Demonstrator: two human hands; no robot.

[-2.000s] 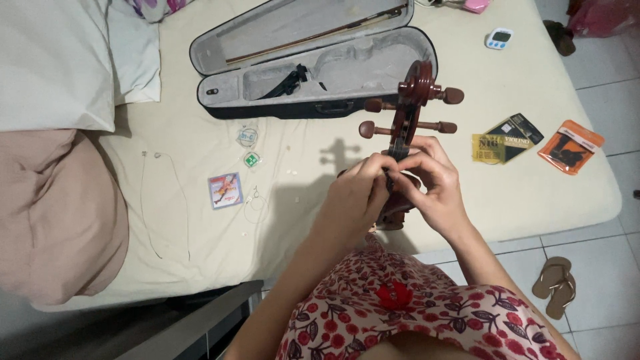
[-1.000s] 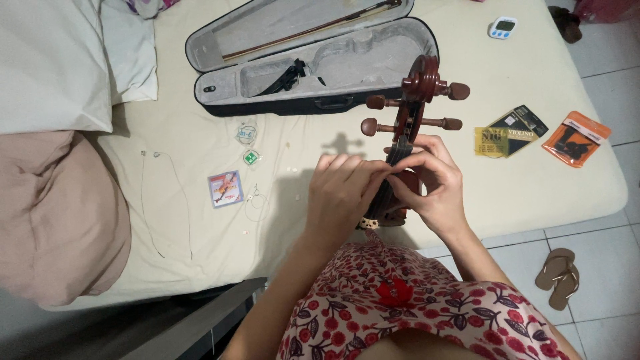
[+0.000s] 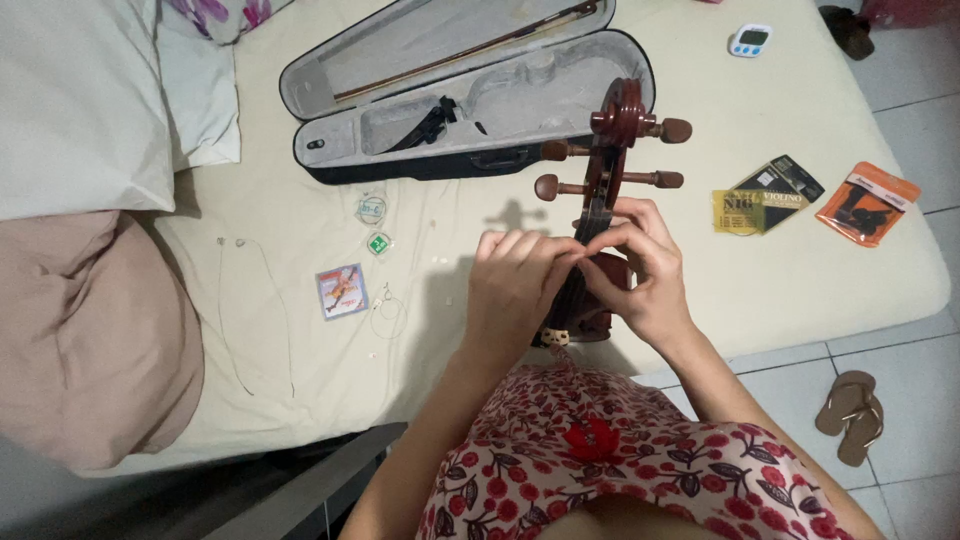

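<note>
A reddish-brown violin [image 3: 624,112] stands with its scroll up and its body low, near my lap. My left hand [image 3: 517,281] and my right hand [image 3: 637,266] meet fingertip to fingertip over the fingerboard, below the pegbox. Thumb and index finger of each hand are pinched together; a thin string between them is too small to make out. Some right-hand fingers reach behind the neck. Four wooden pegs stick out, among them a lower left peg [image 3: 547,187]. The pale bridge [image 3: 555,337] shows below my hands, while much of the violin's body is hidden.
An open violin case [image 3: 330,154] holds a bow [image 3: 465,54] and a black shoulder rest [image 3: 431,127]. On the bed lie coiled strings [image 3: 388,315], string packets [image 3: 342,291], an orange pouch [image 3: 868,204], a yellow-and-black packet [image 3: 757,199] and a white digital device [image 3: 750,40].
The fingertips of both hands have come together over the fingerboard, and my left hand's fingers have shifted. The violin remains upright between my hands.
</note>
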